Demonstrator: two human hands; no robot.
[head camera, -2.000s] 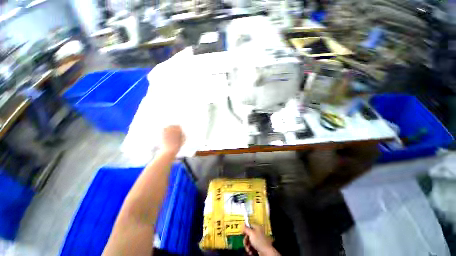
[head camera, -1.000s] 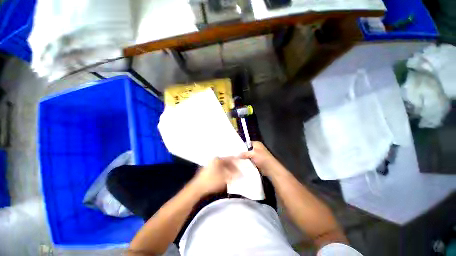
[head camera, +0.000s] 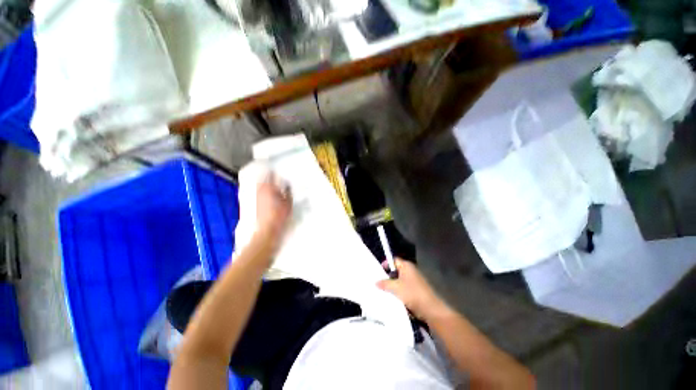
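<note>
A white garment panel (head camera: 324, 244) lies over the yellow-taped pounding block (head camera: 333, 175) and down onto my lap; only the block's right edge shows. My left hand (head camera: 273, 199) is on the panel's upper left part, blurred; whether its fingers grip the cloth cannot be told. My right hand (head camera: 408, 286) is shut on the black grip of the mallet (head camera: 385, 242), right of the panel. The mallet's head points away from me, beside the block, not over the cloth.
A thick stack of white panels (head camera: 107, 76) lies on the wood-edged table (head camera: 305, 84). A large blue bin (head camera: 126, 259) stands left of my legs. Finished white panels (head camera: 526, 206) lie on the pale board (head camera: 603, 282) at right. White scraps (head camera: 645, 99) lie beyond it.
My left hand has moved forward and left along the panel, away from my lap. The panel now covers more of the block. My right hand still holds the mallet, slightly nearer me.
</note>
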